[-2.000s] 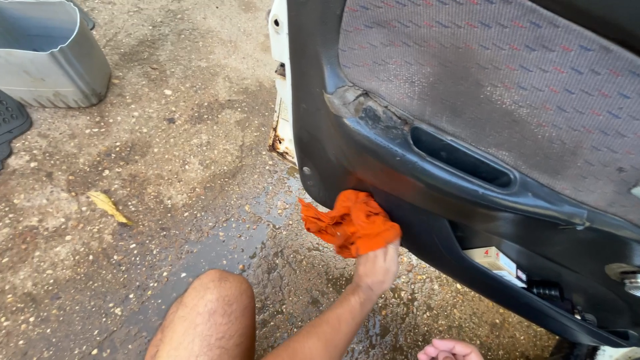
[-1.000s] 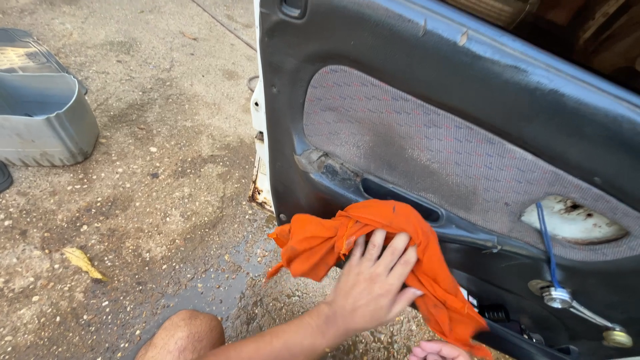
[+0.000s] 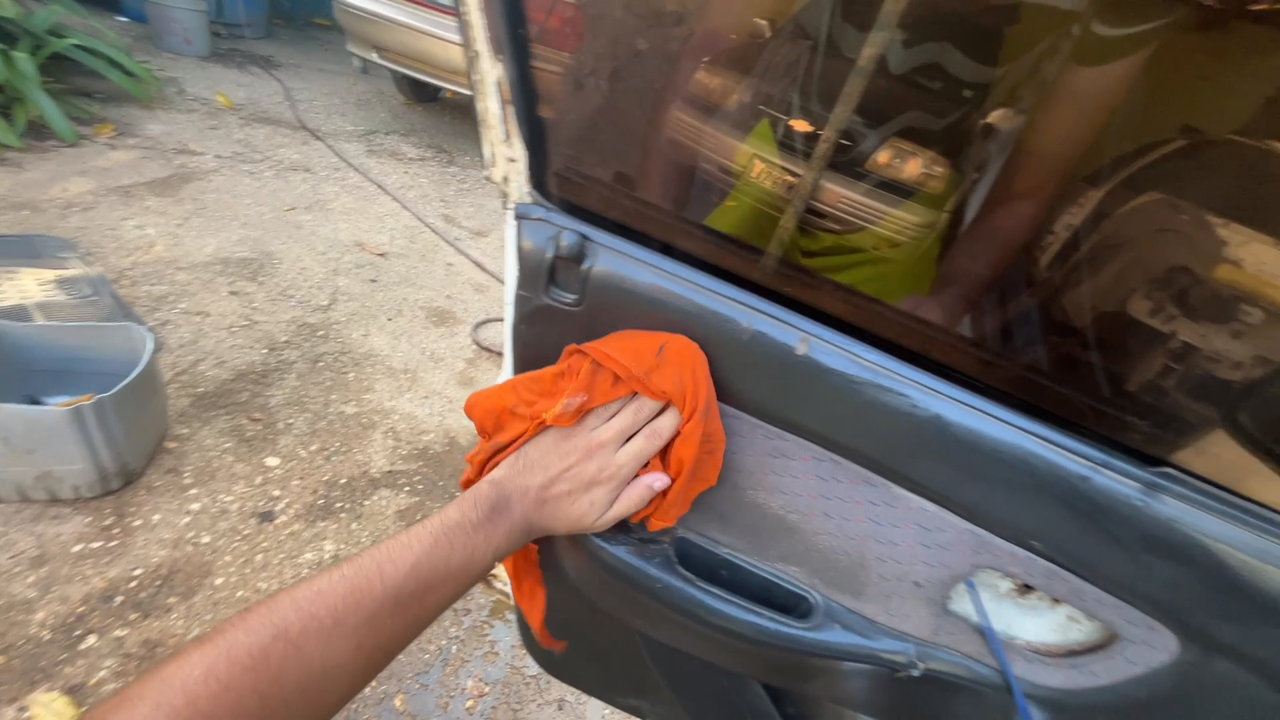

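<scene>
My left hand (image 3: 590, 470) lies spread over a bunched orange cloth (image 3: 690, 390), its back showing, and holds the cloth against the upper part of a car door's inner panel (image 3: 850, 400). A strip of the cloth hangs down past my wrist. Just below my fingers is the dark armrest with its pull recess (image 3: 745, 580). Right of the cloth spreads grey patterned fabric trim (image 3: 850, 520). A blue cord or rod (image 3: 995, 645) crosses an opening in the trim where pale, rust-marked metal shows. My right hand is out of view.
The door's window glass (image 3: 700, 120) carries reflections of a person and a car. A grey plastic tub (image 3: 80, 430) stands on the rough ground at the left. A cable or hose (image 3: 370, 180) runs toward the door edge. Behind are a parked car (image 3: 410, 45), plants and buckets.
My left hand and the cloth have moved from the panel's lower edge up to its top part, past the armrest. The view has swung upward. My right hand, partly visible earlier, has left the view.
</scene>
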